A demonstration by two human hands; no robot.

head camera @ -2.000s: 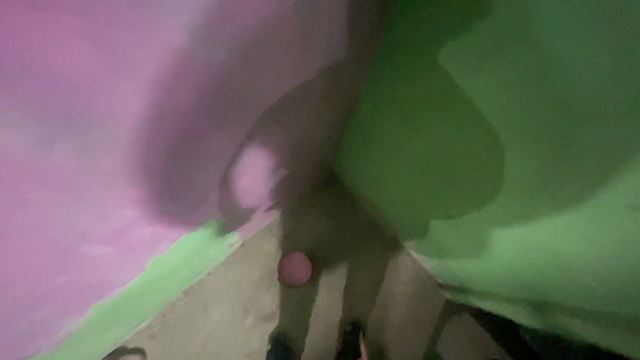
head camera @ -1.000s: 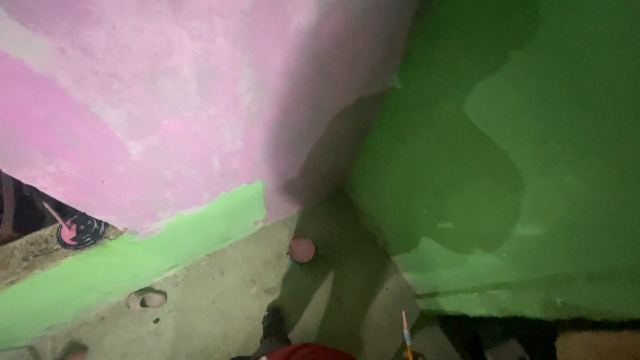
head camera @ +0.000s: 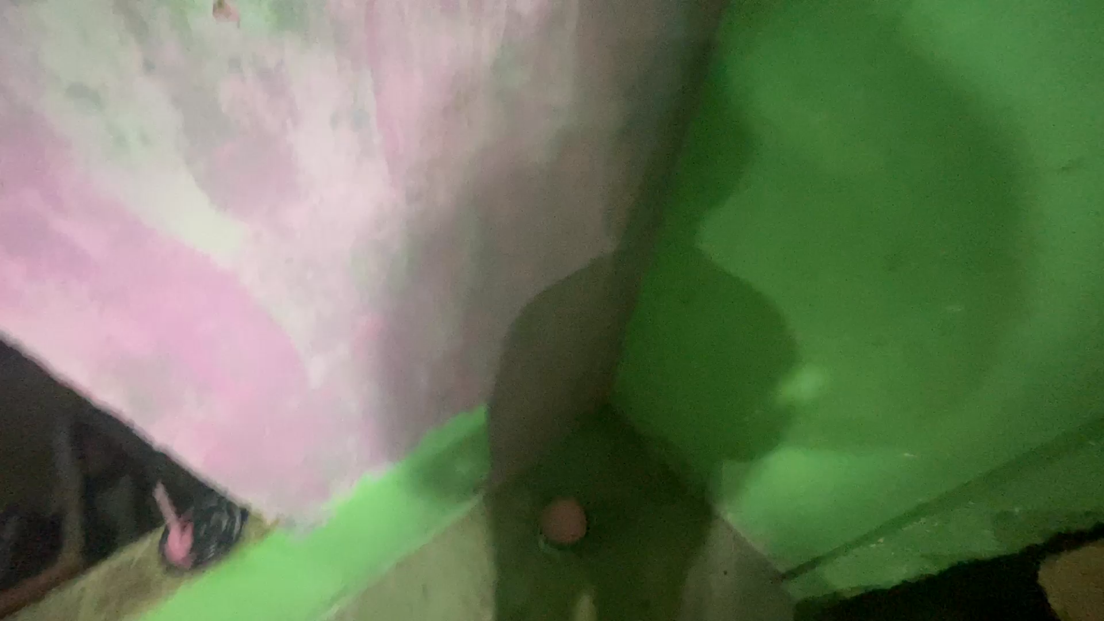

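Note:
Neither of my hands shows in the head view. Ahead is a wall with patchy pink paint (head camera: 198, 328) over pale and greenish areas, meeting a green wall (head camera: 880, 216) at a corner. Along the foot of the pink wall runs a bright green band (head camera: 285, 561). A small round container with a pink top (head camera: 563, 521) stands on the floor near the corner. At the lower left, a pink-coated tool with a handle (head camera: 179, 539) rests at a dark, shiny container or bag (head camera: 216, 528); which of these it is, I cannot tell.
The concrete floor (head camera: 431, 573) narrows toward the corner. A dark opening (head camera: 60, 466) lies beyond the pink wall's left edge. At the lower right is a dark gap with a brownish object (head camera: 1074, 578) beside it. A large shadow falls across both walls and the floor.
The view has tilted upward, and the feet and the brush-like stick seen at the bottom edge earlier are out of frame. The shadow on the walls has changed shape.

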